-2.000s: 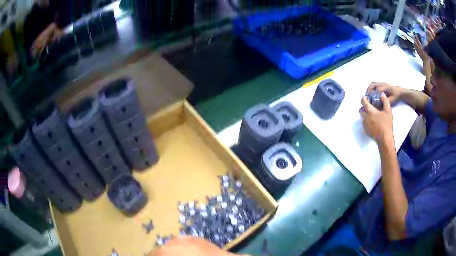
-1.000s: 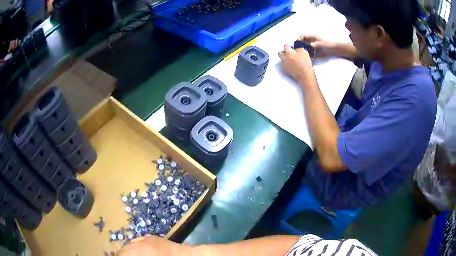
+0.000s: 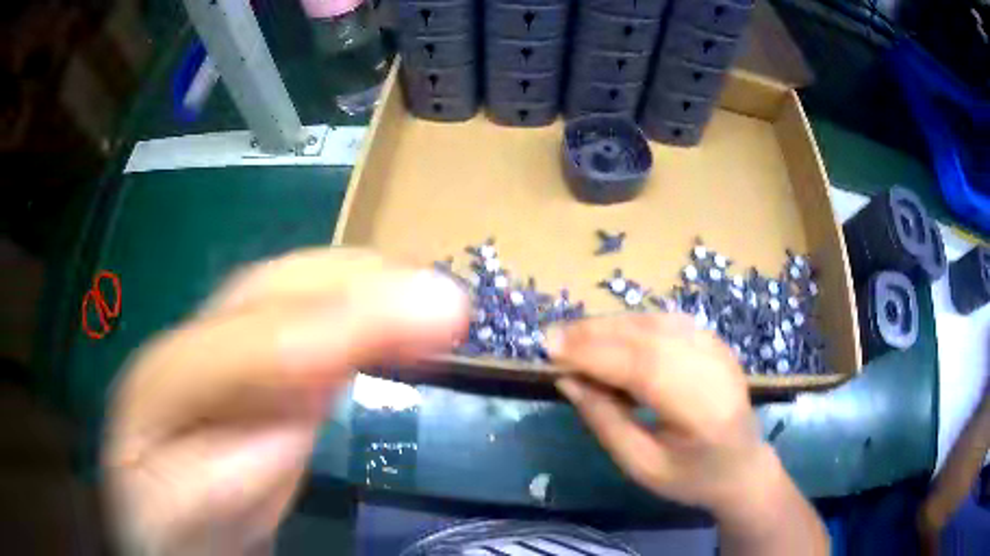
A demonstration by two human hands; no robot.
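Observation:
A cardboard tray (image 3: 494, 179) holds two heaps of small inserts (image 3: 749, 310), dark grey with pale discs; a single insert (image 3: 610, 241) lies apart. One open housing (image 3: 606, 163) stands open side up behind them, before ribbed stacked housings (image 3: 527, 54). My left hand (image 3: 282, 369) is large and blurred at the tray's left front corner, fingers curled; whether it holds anything cannot be told. My right hand (image 3: 673, 413) is over the tray's front wall, fingertips bent and pointing left at the left heap's edge; anything between them is hidden.
A metal upright (image 3: 244, 71) and a bottle with a pink lid (image 3: 331, 9) stand at back left. Red scissors loops (image 3: 101, 305) lie on the green bench (image 3: 163, 234). Neighbour's housings (image 3: 892, 310) stand right of the tray; a person's forearm (image 3: 961, 478) shows at the right edge.
The view has swung left, so the tray is now central. My left hand has come into view. My right hand, earlier cut off at the bottom edge, now shows fully by the tray's front.

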